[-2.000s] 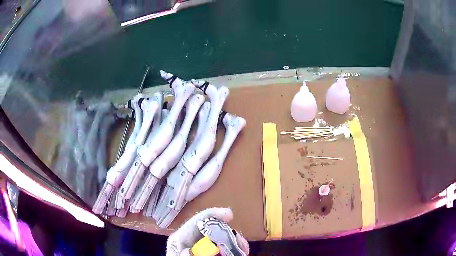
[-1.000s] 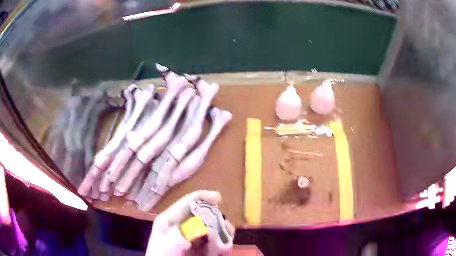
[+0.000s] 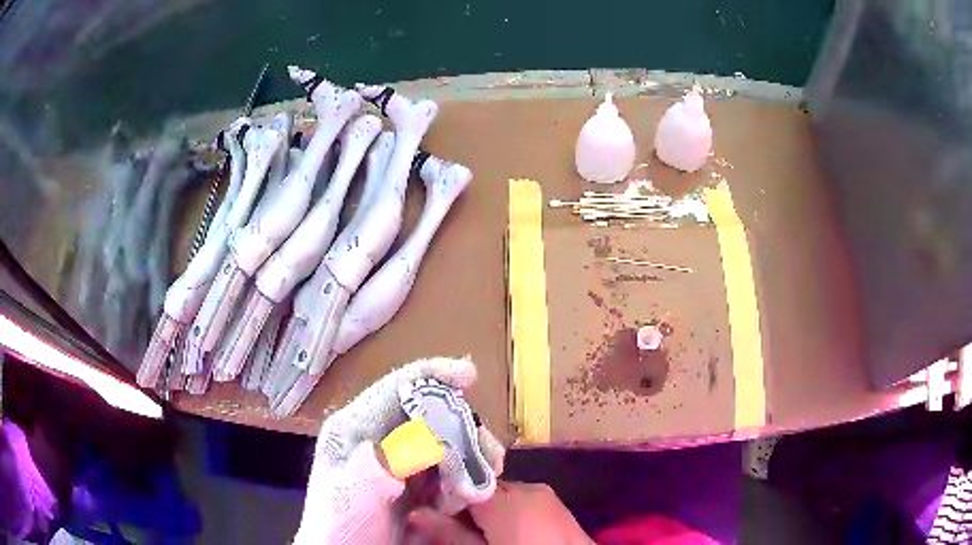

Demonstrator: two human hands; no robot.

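Note:
My left hand [image 3: 357,468], in a white knit glove with a yellow wrap, is closed around a grey-white grooved part [image 3: 456,442] in front of the bench's near edge. The part's striped, hollow-looking end points up. My bare right hand [image 3: 528,513] is at the bottom edge, partly cut off, against the lower side of the part. Its fingertips are blurred and partly hidden, so its grip cannot be told. Similar limb-shaped parts [image 3: 378,287] lie piled on the bench at left, grooved ends toward me.
Two white squeeze bottles [image 3: 604,144] stand at the back. A bundle of thin sticks [image 3: 618,207], one loose stick [image 3: 650,265] and a small pale pot [image 3: 648,339] on a dark stain lie by yellow tape strips [image 3: 528,319]. A dark rod [image 3: 213,202] lies at left.
My bare right hand has come in from the bottom to the held part. The view has shifted, so the bench items sit higher and further left. The pile and bottles have not moved on the bench.

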